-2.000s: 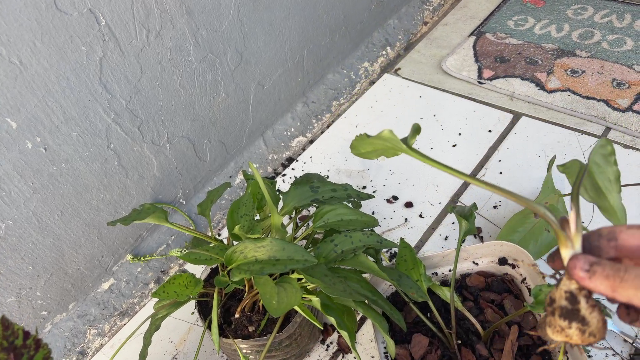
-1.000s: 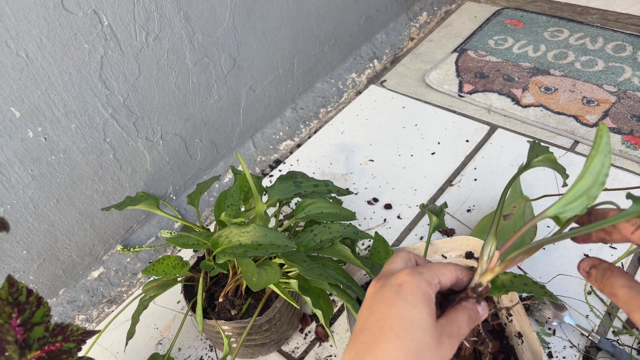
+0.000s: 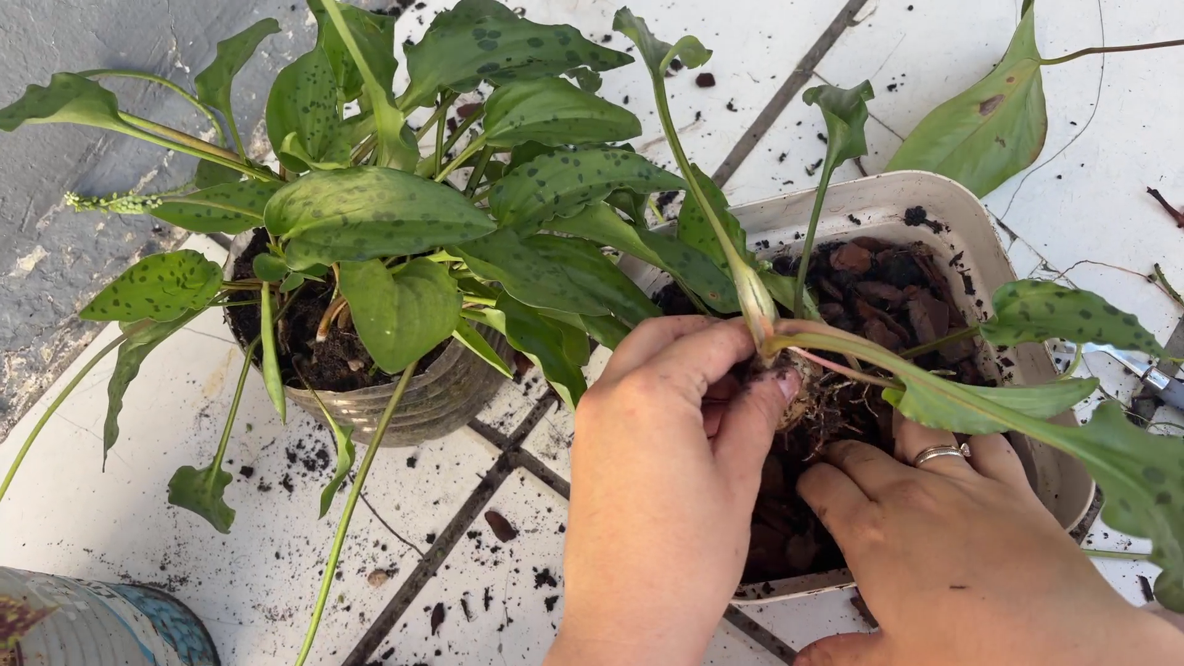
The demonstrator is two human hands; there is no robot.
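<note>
My left hand pinches the base of a leafy plant between thumb and fingers, just above its rooted bulb. The bulb and roots hang over a cream plastic planter, which holds dark soil and reddish bark chips. With a ring on one finger, my right hand reaches into the planter beside the roots. Its fingertips are partly hidden in the bark and soil, so whether they grip anything is unclear. Long leaves of the held plant arch over the right hand.
Left of the planter stands a round ridged pot with a bushy spotted-leaf plant. A painted container is at the lower left. A metal-ended tool lies at the right. Soil crumbs dot the white tiles, beside a grey wall.
The plant was in my right hand alone, then near both hands; now my left hand holds it low over the planter and my right hand is down in the bark. The view has moved closer.
</note>
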